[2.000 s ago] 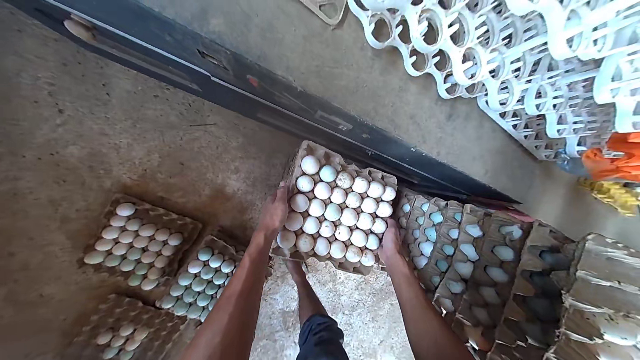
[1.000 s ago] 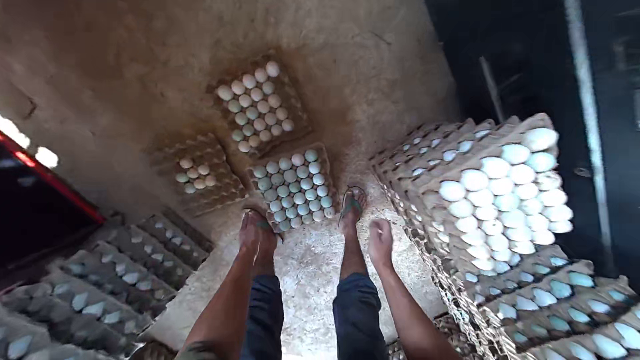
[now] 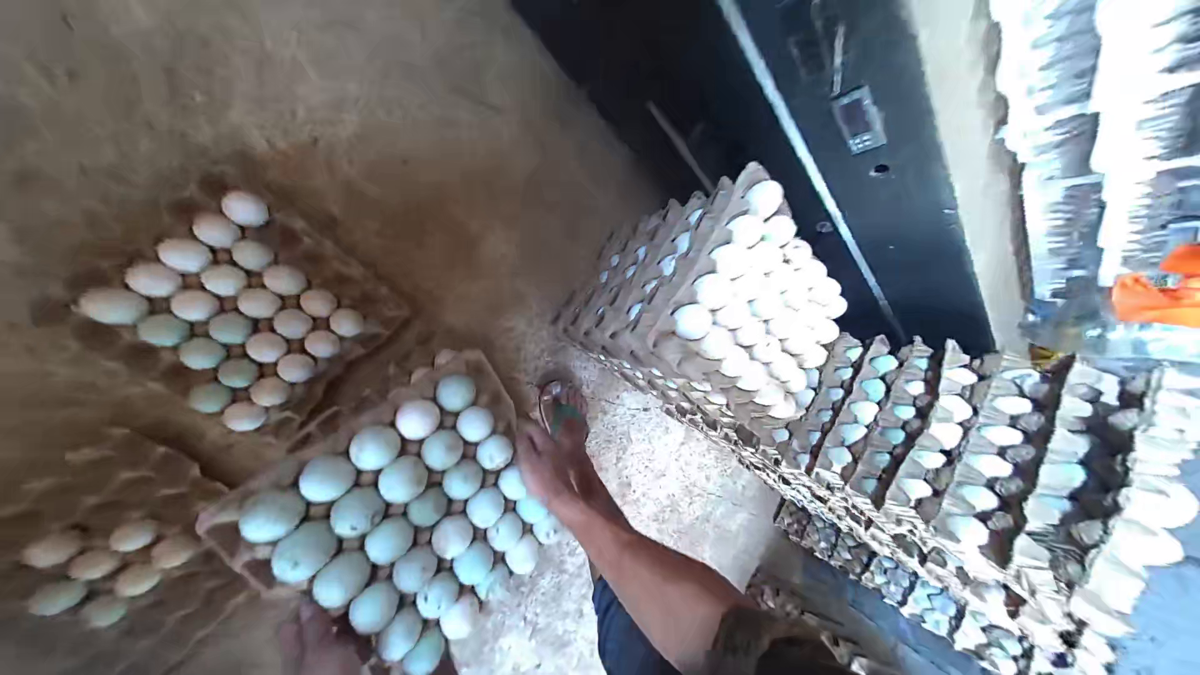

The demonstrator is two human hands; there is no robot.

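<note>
A cardboard tray of pale blue-green eggs (image 3: 403, 506) is between my two hands, large and close in the view. My right hand (image 3: 558, 473) grips its right edge, with the thumb side against the rim. At its lower edge, my left hand (image 3: 323, 642) is partly hidden and blurred, holding that side. To the left, a tray of cream and greenish eggs (image 3: 225, 300) lies on the floor. A partly filled egg tray (image 3: 103, 572) sits below that one. White eggs (image 3: 759, 300) fill the top tray of a tall stack at the right.
Several more stacked egg trays (image 3: 966, 450) run along the right. Behind them stands a black cabinet (image 3: 797, 141) with a small display. White plastic racks (image 3: 1087, 141) and an orange item (image 3: 1158, 291) are at the upper right. My sandalled foot (image 3: 562, 403) is beside the held tray.
Two seconds ago both hands held the tray of white eggs; it now tops the stack. My hands have taken hold of the blue-green egg tray, which lay on the floor one second ago.
</note>
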